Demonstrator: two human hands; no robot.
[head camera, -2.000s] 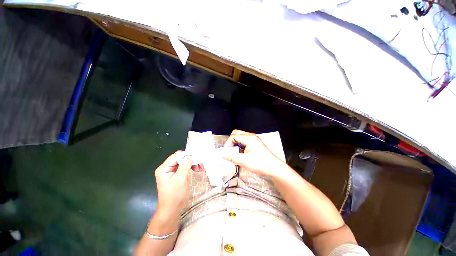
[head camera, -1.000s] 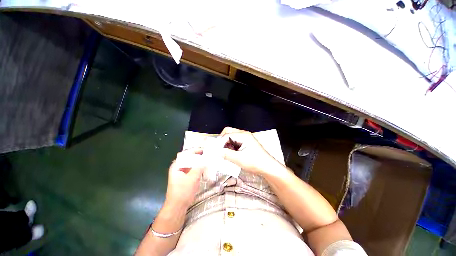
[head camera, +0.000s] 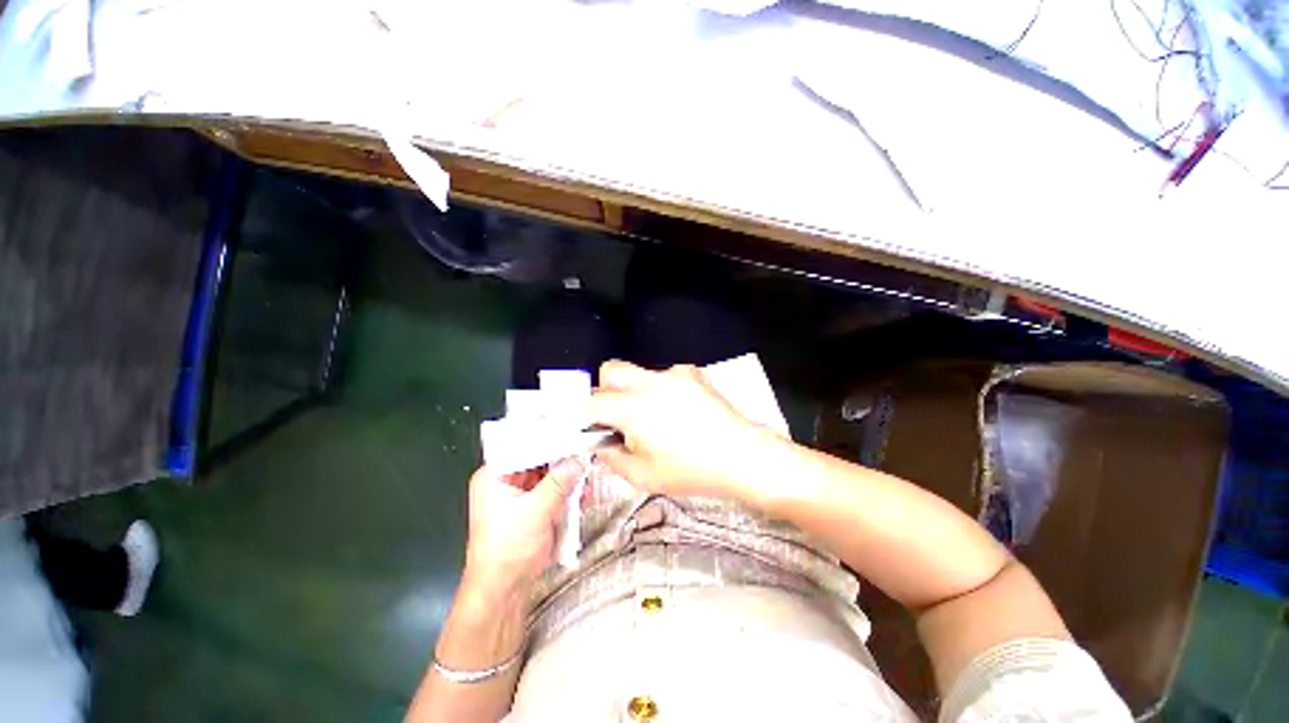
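A small white fabric piece (head camera: 526, 428) lies across the fingers of both hands above the lap, with squared ends at the upper left and a narrow strip hanging down between the hands. My left hand (head camera: 515, 530) grips its lower left part, with thumb and fingertips together. My right hand (head camera: 679, 431) holds its right side, with fingers bent over it. A small dark spot shows between the right fingers; I cannot tell what it is. No needle or thread can be made out.
A white-covered table (head camera: 636, 127) with wooden drawers runs across the front, with a white strip (head camera: 420, 171) over its edge and loose threads at right. An open cardboard box (head camera: 1117, 494) stands at right. A grey, blue-framed cart (head camera: 99, 311) stands at left. A person's shoe (head camera: 137, 566) shows at lower left.
The white piece has shifted left and its ends now spread at the upper left. My right hand has moved slightly left. The view has tilted, and a person has come further in at lower left.
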